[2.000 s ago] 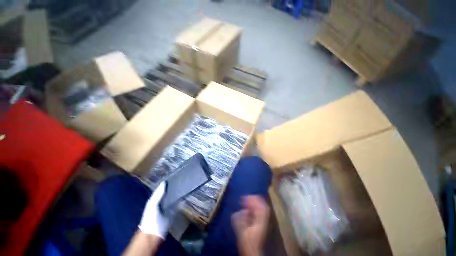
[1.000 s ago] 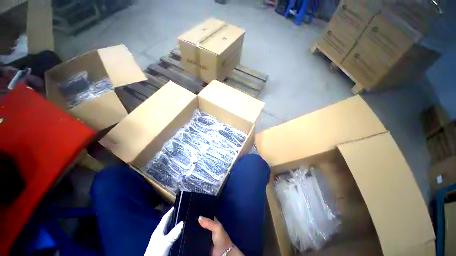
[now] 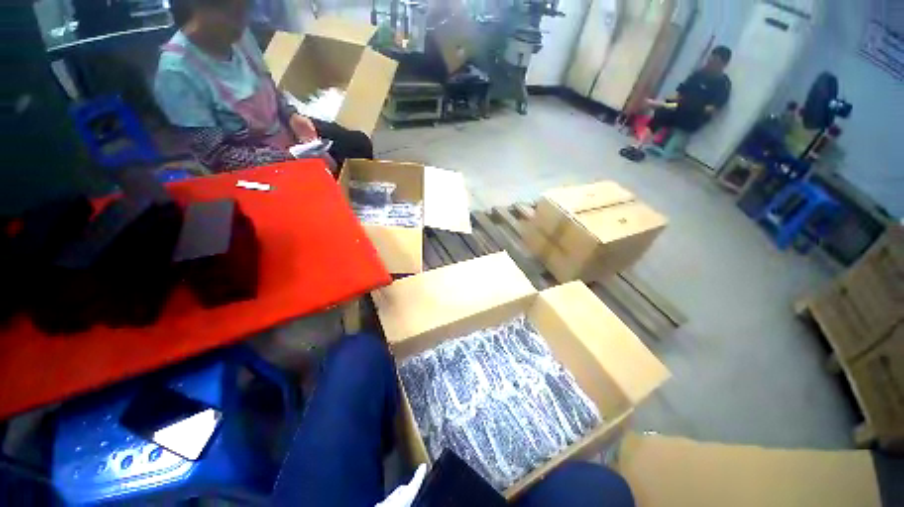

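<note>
A black case (image 3: 458,485) shows at the bottom edge, cut off by the frame. My left hand (image 3: 404,489), in a white glove, is mostly out of the picture, with only a small part at the case's left edge; it holds the case. My right hand is not in view. The open carton (image 3: 456,299) before my knees is filled with rows of bubble-bagged dark packs (image 3: 501,396). Stacks of black pieces (image 3: 213,253) stand on the red table (image 3: 307,233) at the left.
A blue stool (image 3: 89,446) with a dark piece is below the table. A seated coworker (image 3: 228,99) is beyond it, near another open carton (image 3: 396,246). A closed carton (image 3: 595,233) stands on a pallet. Another person (image 3: 702,94) sits far back. A carton flap (image 3: 743,475) is lower right.
The view has swung left and up, showing more of the table and the coworker. The black case is lower in the picture, and my right hand has left view.
</note>
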